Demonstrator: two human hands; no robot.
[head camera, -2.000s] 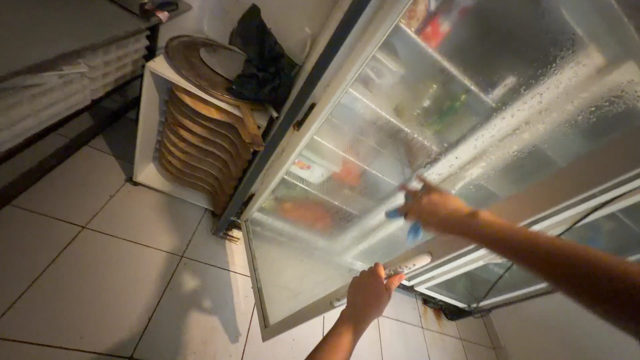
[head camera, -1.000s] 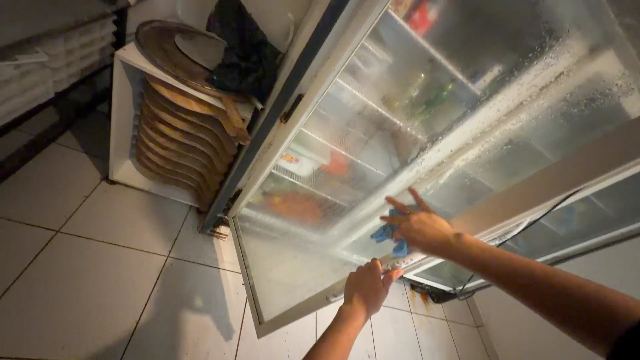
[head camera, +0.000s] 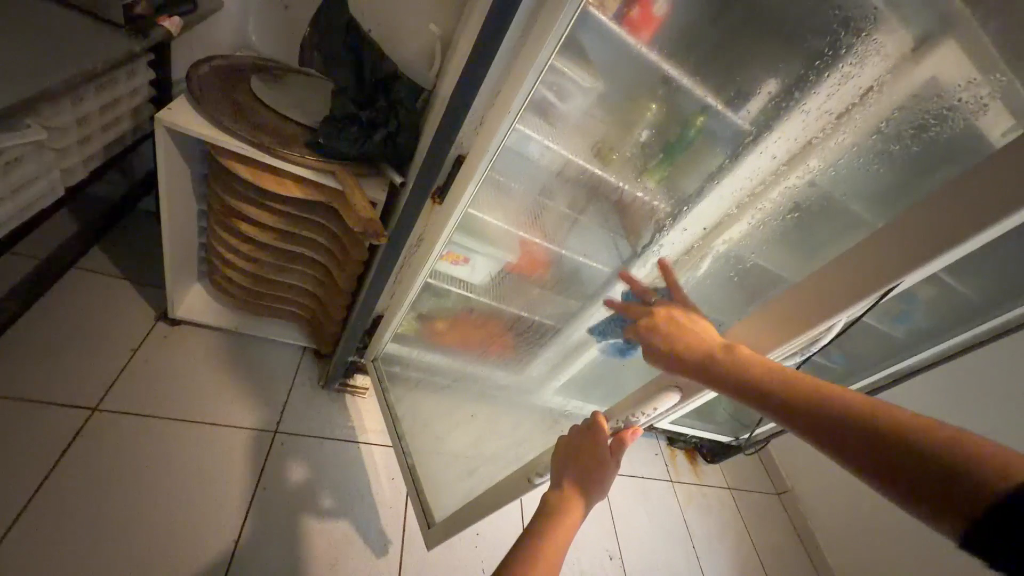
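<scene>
My right hand (head camera: 678, 332) presses a blue cloth (head camera: 614, 330) flat on the wet glass of a refrigerator door (head camera: 472, 448), its fingers spread. Lower down, my left hand (head camera: 588, 458) grips the white door handle (head camera: 646, 406) on the door's frame. The door stands swung out from the cabinet. Water drops cover the upper glass, and a fogged band runs across the lower part. Shelves with red, orange and green items show blurred through the glass. Part of the cloth is hidden under my right hand.
At left, a white box (head camera: 180, 232) holds stacked wooden boards (head camera: 280, 240); a round brown tray (head camera: 232, 104) and a black plastic bag (head camera: 372, 112) lie on top. White crates (head camera: 88, 120) stand under a counter. A black cable (head camera: 848, 324) hangs by the cabinet. The floor is tiled.
My right hand and the blue cloth have shifted slightly over the glass, and its fingers have spread. My left hand has stayed on the handle.
</scene>
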